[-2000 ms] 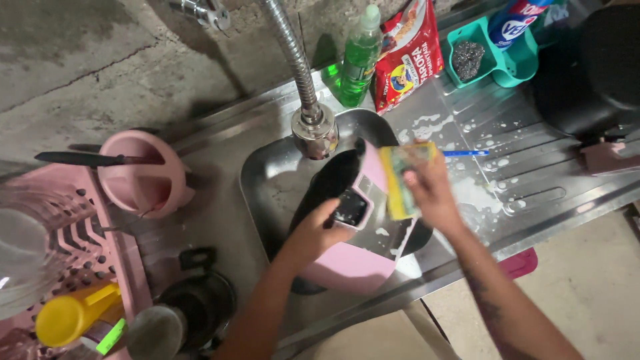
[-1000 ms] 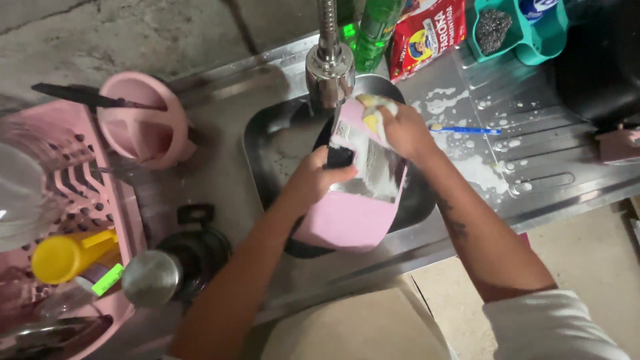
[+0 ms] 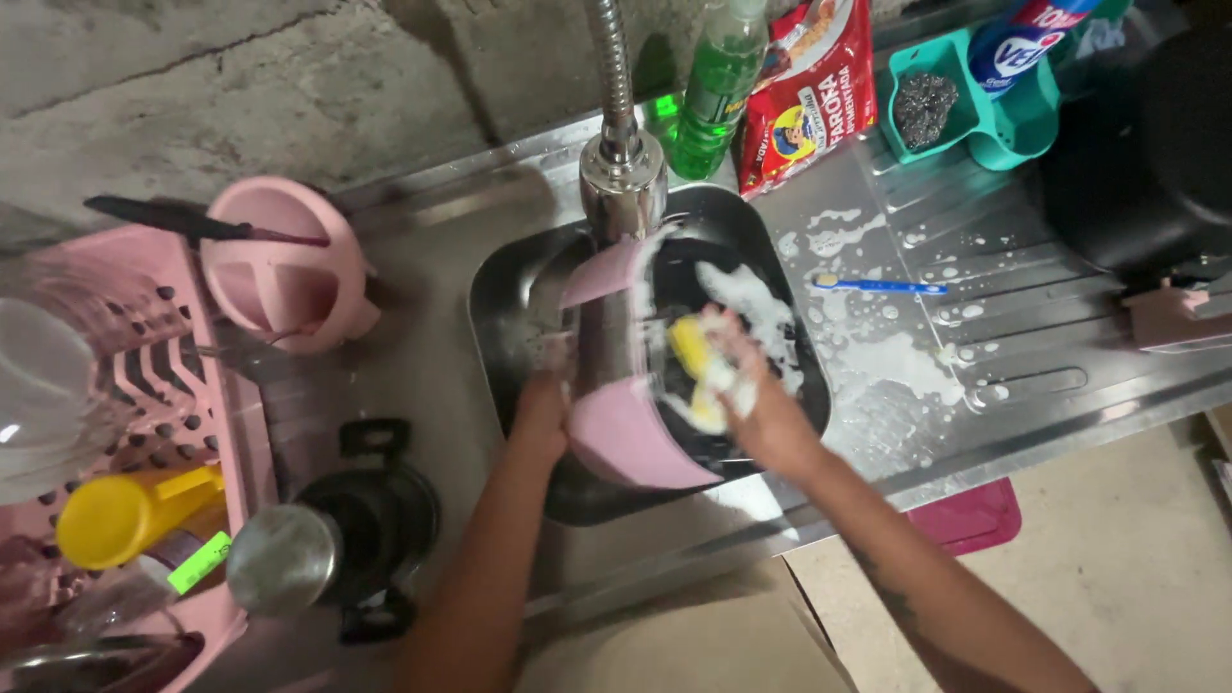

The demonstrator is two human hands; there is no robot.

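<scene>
A pink and black container (image 3: pixel 630 438), perhaps an air fryer drawer, is tilted over the steel sink basin (image 3: pixel 500 289). On its left side my left hand (image 3: pixel 549 395) holds it, the fingers mostly hidden and blurred. My right hand (image 3: pixel 746 385) presses a foamy yellow sponge (image 3: pixel 689 346) against the black surface, where white suds lie. The metal faucet (image 3: pixel 624 183) hangs just above the container's upper edge. A blue toothbrush (image 3: pixel 881 286) lies on the wet, soapy drainboard (image 3: pixel 1020 337) to the right.
At left stand a pink dish rack (image 3: pixel 252 423), a pink cutlery holder (image 3: pixel 289 260) with a knife and a dark pot (image 3: pixel 375 520). Behind the sink are a green bottle (image 3: pixel 712 96) and a red food packet (image 3: pixel 818 91). A teal caddy (image 3: pixel 1025 135) and black pot (image 3: pixel 1145 164) are at right.
The container has turned, so its black surface now faces my right hand. My right hand has moved with the sponge from the container's upper edge down onto that surface. My left hand has shifted to its left side.
</scene>
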